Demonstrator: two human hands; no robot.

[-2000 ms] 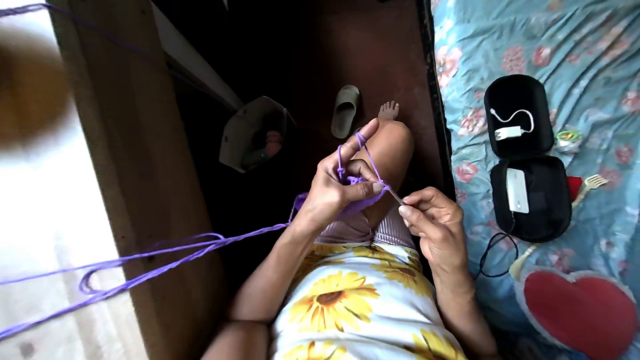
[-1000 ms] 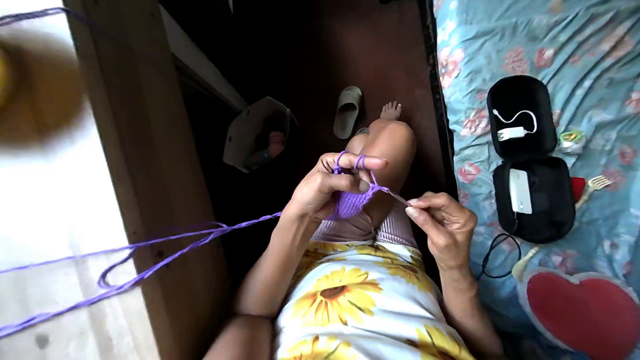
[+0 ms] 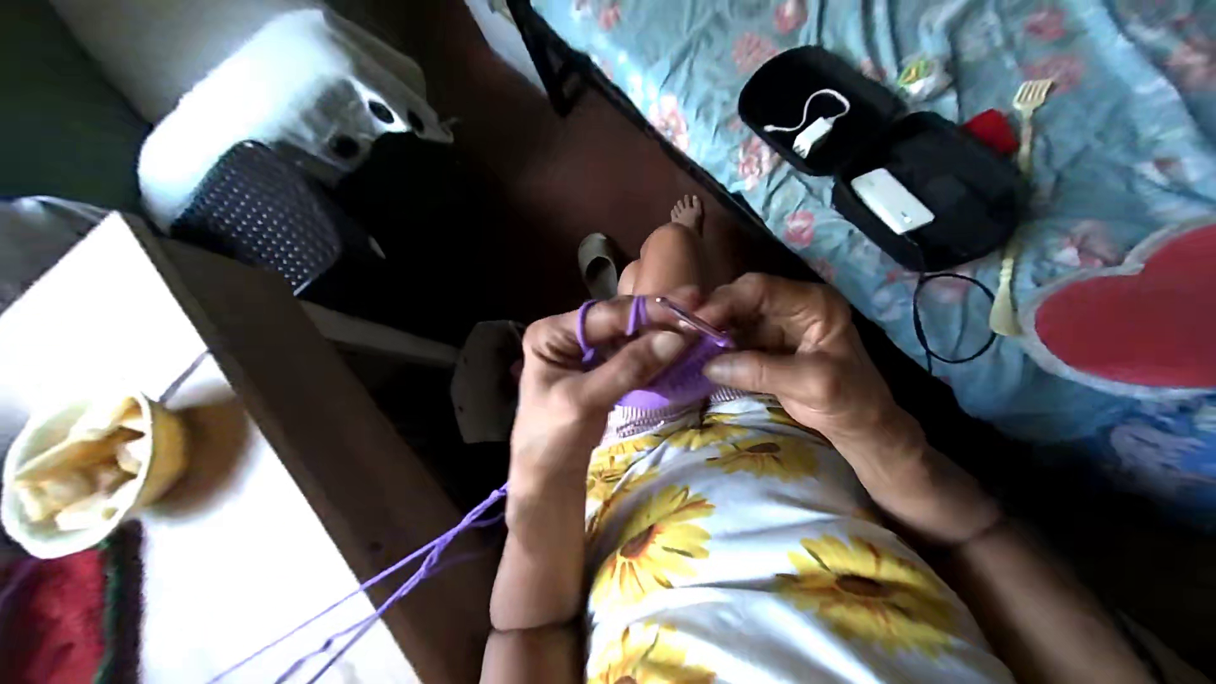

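My left hand (image 3: 598,366) pinches a small piece of purple crochet work (image 3: 670,380) between thumb and fingers, with purple yarn (image 3: 432,551) looped around its raised index finger. The yarn's strands run down to the left, over the white tabletop. In my right hand (image 3: 793,347) is a slim metallic crochet hook (image 3: 692,321), its tip pointing up and left across the top of the work, close to the left thumb. The right thumb and fingers also touch the work's right edge. Both hands are close together above my lap; the fingers partly hide the stitches.
At left, a yellowish tub (image 3: 161,451) with pale contents stands on the white table (image 3: 237,532). A dark perforated basket (image 3: 261,214) is beyond it. On the floral bed at right lie an open black case (image 3: 926,190), a wooden spatula (image 3: 1016,228) and a red heart-shaped item (image 3: 1130,318).
The view has turned, showing more of the table and basket. My right hand has come up against the work, and the hook now lies across its top instead of at its right side.
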